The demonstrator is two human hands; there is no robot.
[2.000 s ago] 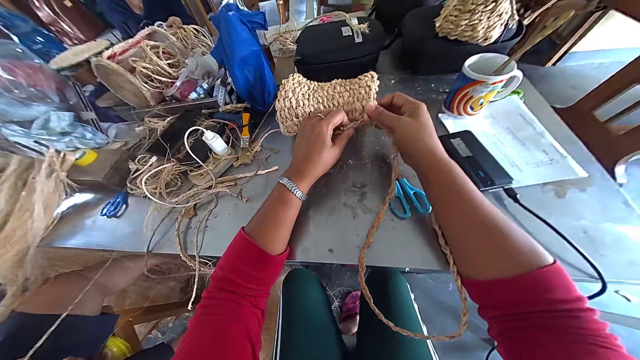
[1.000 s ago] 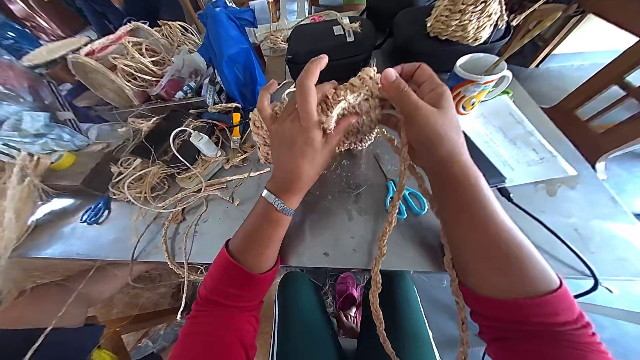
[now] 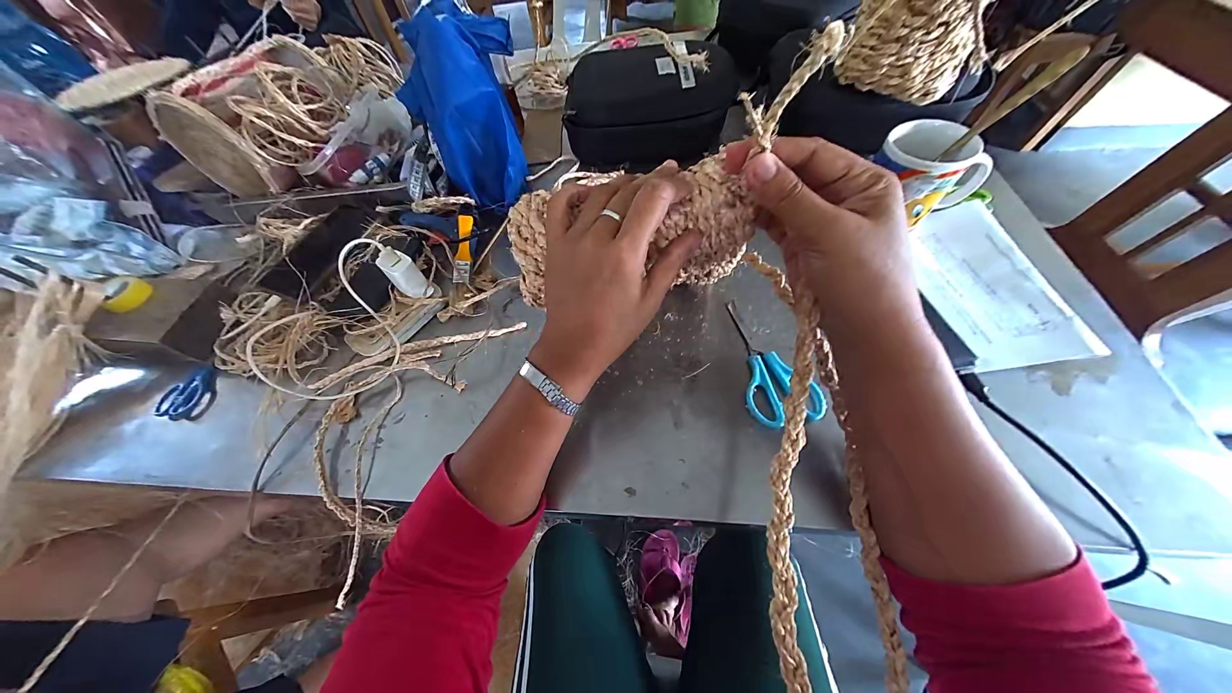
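A woven piece of braided natural fiber (image 3: 717, 217) is held above the metal table. Spread across its front, my left hand (image 3: 611, 250) grips it with the fingers over its top. My right hand (image 3: 828, 207) pinches a braided cord at the piece's right end, between thumb and forefinger. The frayed end of that cord (image 3: 804, 77) sticks up above the pinch. A long braided cord (image 3: 789, 491) hangs below my right hand in a loop past the table's edge. Behind this cord, blue-handled scissors (image 3: 765, 385) lie on the table, partly hidden.
Loose fiber strands and cords (image 3: 289, 337), a white plug with cable (image 3: 404, 272) and dark blue scissors (image 3: 188, 395) lie at the left. Behind are a blue bag (image 3: 467, 106) and a black case (image 3: 650, 106). A mug (image 3: 934, 159) and papers (image 3: 1001, 279) stand right.
My left hand, raised with spread fingers one second ago, now lies over the woven piece. A frayed cord end now stands up from my right hand's pinch.
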